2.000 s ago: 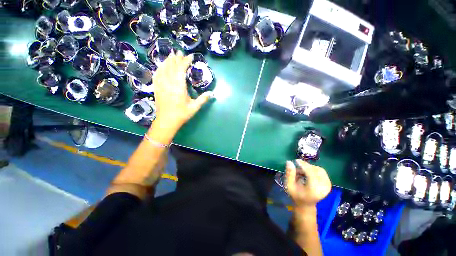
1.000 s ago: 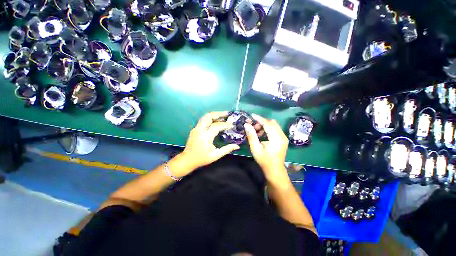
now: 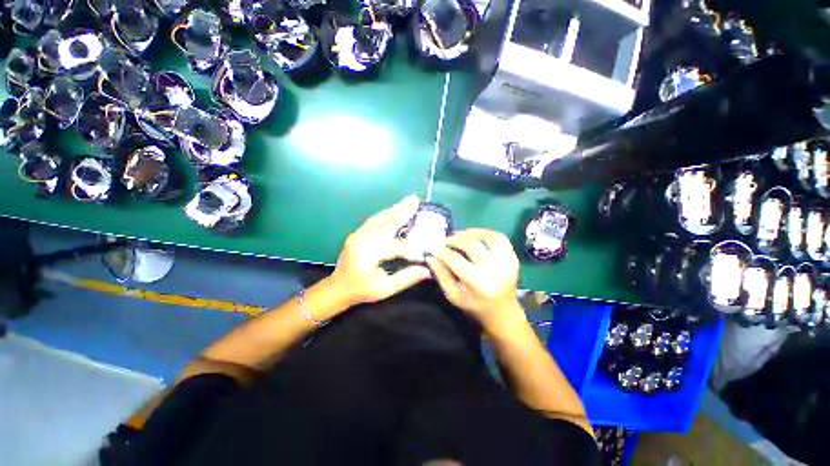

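A round housing unit [image 3: 427, 224] with a bright pale centre is at the front edge of the green bench. My left hand [image 3: 375, 258] holds it from the left, thumb and fingers around its side. My right hand [image 3: 477, 271] is at its right lower side with fingers bent in; the fingertips touch or nearly touch the unit. Whether they pinch a small part is hidden. A second round unit [image 3: 548, 231] with a pale centre sits on the bench to the right of my hands.
A white-grey screw feeder [image 3: 566, 77] stands behind on the right. A long black electric screwdriver [image 3: 683, 123] reaches in from the right. Waiting units [image 3: 211, 203] cluster on the left; lined-up units [image 3: 725, 276] stand right. A blue bin [image 3: 648, 401] is below the bench edge.
My left hand has brought a unit from the left cluster to the front edge, where my right hand joined it. Since one second ago, the right fingers have shifted down off its centre, which now shows pale.
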